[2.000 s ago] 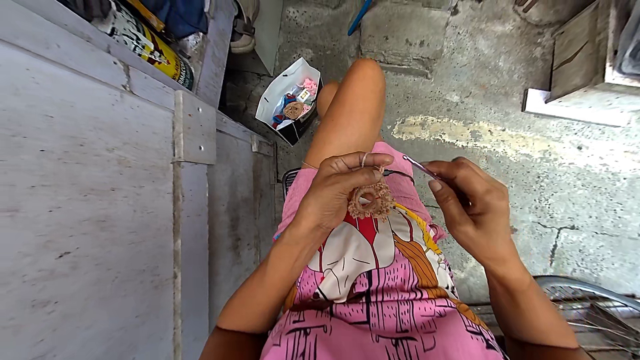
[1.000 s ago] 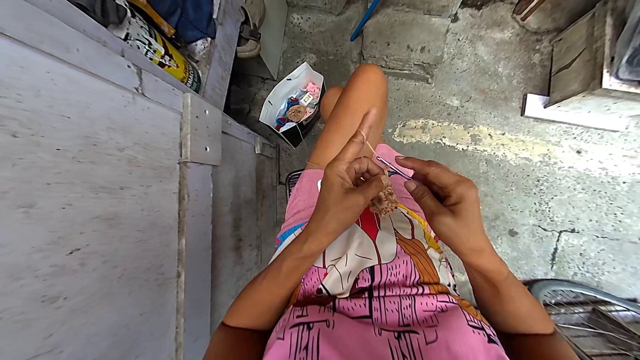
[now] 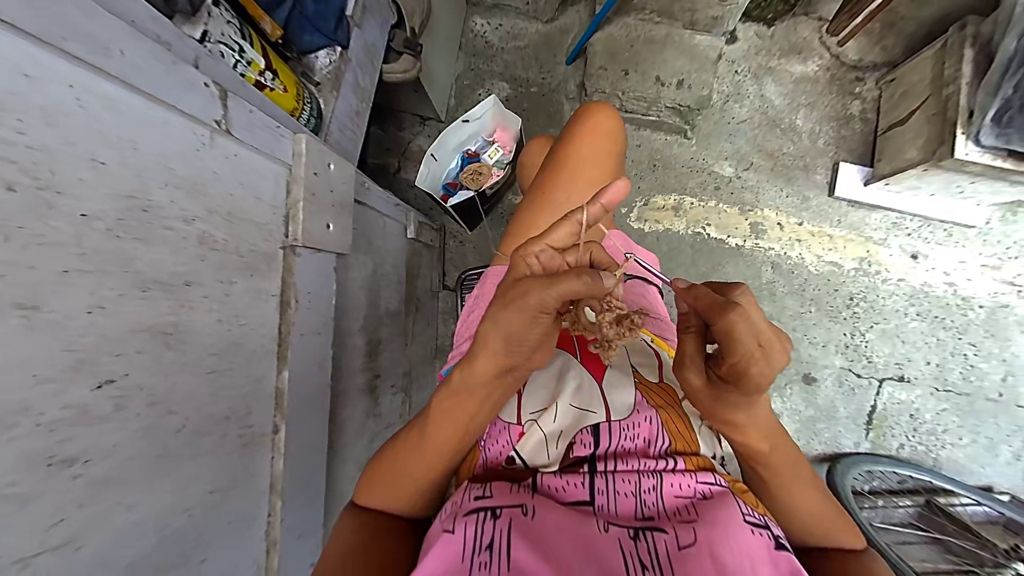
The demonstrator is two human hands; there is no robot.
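Observation:
My left hand (image 3: 532, 300) pinches a small brown crocheted piece (image 3: 614, 324) between thumb and fingers, above my lap. Brown yarn (image 3: 584, 232) wraps round its raised index finger and runs across to the tip of a metal crochet hook (image 3: 650, 270). The hook's shaft is gripped by the thumb and index finger of my right hand (image 3: 732, 344); its tip lies just above the crocheted piece, by a loop of yarn. A ball of brown yarn (image 3: 476, 176) sits in a paper bag, from which a thin strand hangs over the edge.
The white paper bag (image 3: 442, 152) stands beside my knees with pink and blue items inside. A grey wooden panel (image 3: 144, 304) fills the left side, with a yellow and black container (image 3: 276, 80) behind it. At lower right is a wheel (image 3: 904, 472); a wooden box (image 3: 916, 120) stands upper right.
Two seconds ago the index finger lay lower; it is now raised with yarn round it. The hook in my right hand has come closer to the crocheted piece.

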